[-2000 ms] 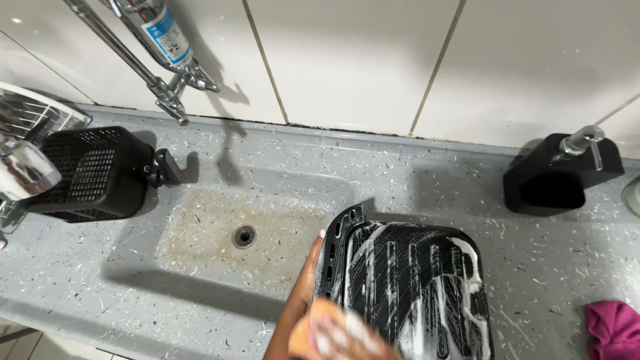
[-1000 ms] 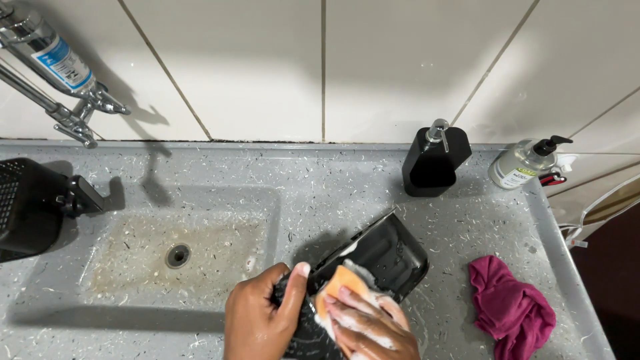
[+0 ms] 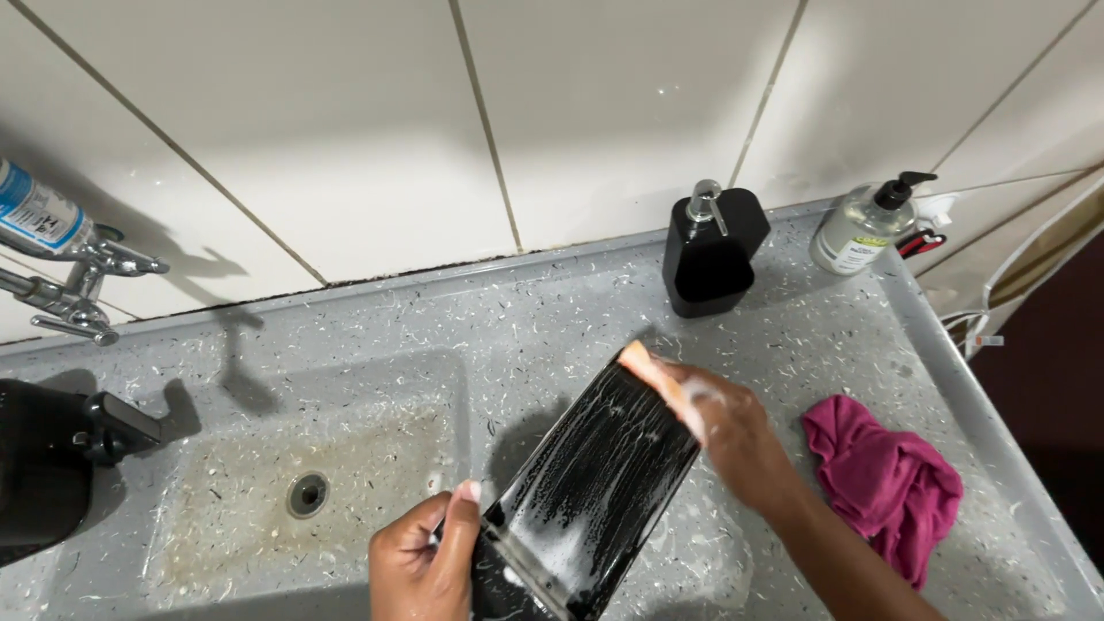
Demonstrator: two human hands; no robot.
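Observation:
A black tray-like part (image 3: 604,466), streaked with white suds, is held tilted over the counter just right of the sink basin. My left hand (image 3: 427,552) grips its lower left edge, thumb on top. An orange sponge (image 3: 664,388) lies against the part's upper right end, pressed there by my right hand (image 3: 729,431), which has foam on its fingers. The lower end of the part runs out of the frame.
The sink basin (image 3: 362,431) with its drain (image 3: 308,494) lies left, below a metal tap (image 3: 78,285). A black basket (image 3: 43,470) stands far left. Behind are a black soap dispenser (image 3: 711,259) and a clear pump bottle (image 3: 862,228). A magenta cloth (image 3: 888,483) lies right.
The black part has been turned, so a flat soapy face shows instead of the recessed one seen a second ago. The sponge has moved to its far end. The view has shifted right since the earliest frame.

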